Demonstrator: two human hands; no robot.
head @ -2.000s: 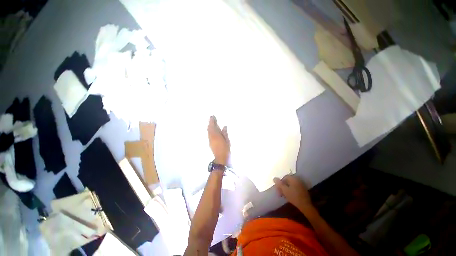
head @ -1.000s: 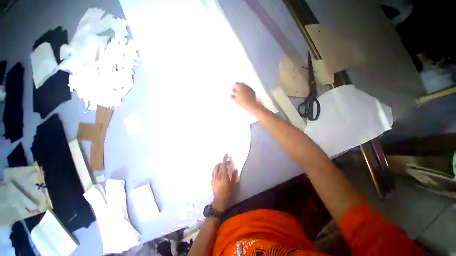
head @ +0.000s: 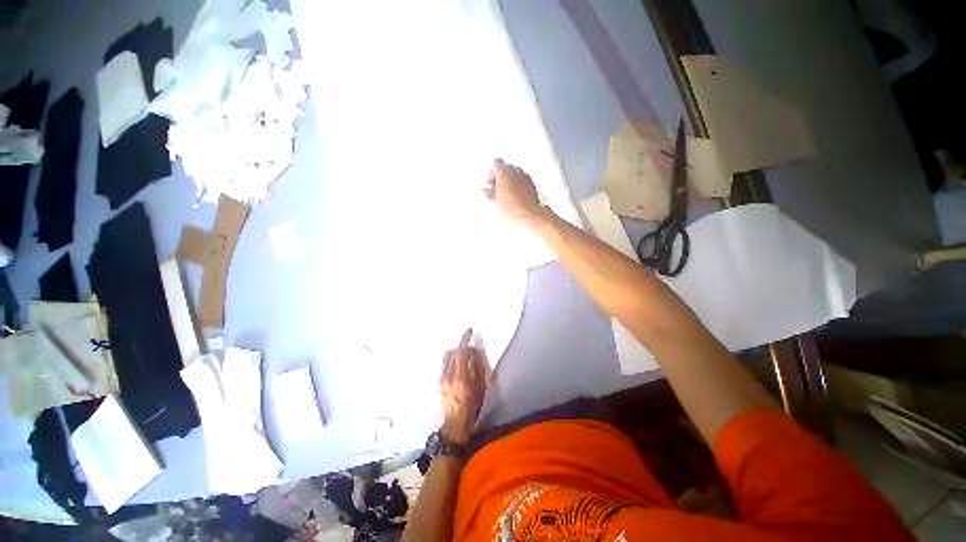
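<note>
The white fabric lay (head: 418, 116) runs up the middle of the table, so glaring that its layers and marks cannot be told. Its right edge steps in and then curves near the front. My left hand (head: 464, 383), with a dark watch at the wrist, lies palm down on its front end, holding nothing. My right hand (head: 513, 194) is on the lay near its right edge, fingers curled; glare hides whether something thin is between them. The black-handled shears (head: 669, 228) lie right of the lay, blades pointing away, apart from both hands.
A white panel (head: 773, 270) lies under my right forearm. Beige patterns (head: 641, 175) and a dark metal rail (head: 675, 53) are at right. At left are a white scrap pile (head: 235, 116), a brown pattern (head: 216, 259), black pieces (head: 138, 318) and white pieces (head: 235, 413).
Since the oldest frame, my left hand has moved from mid-lay to its front end, and my right hand from the front edge up to the right side. The last second shows little hand movement.
</note>
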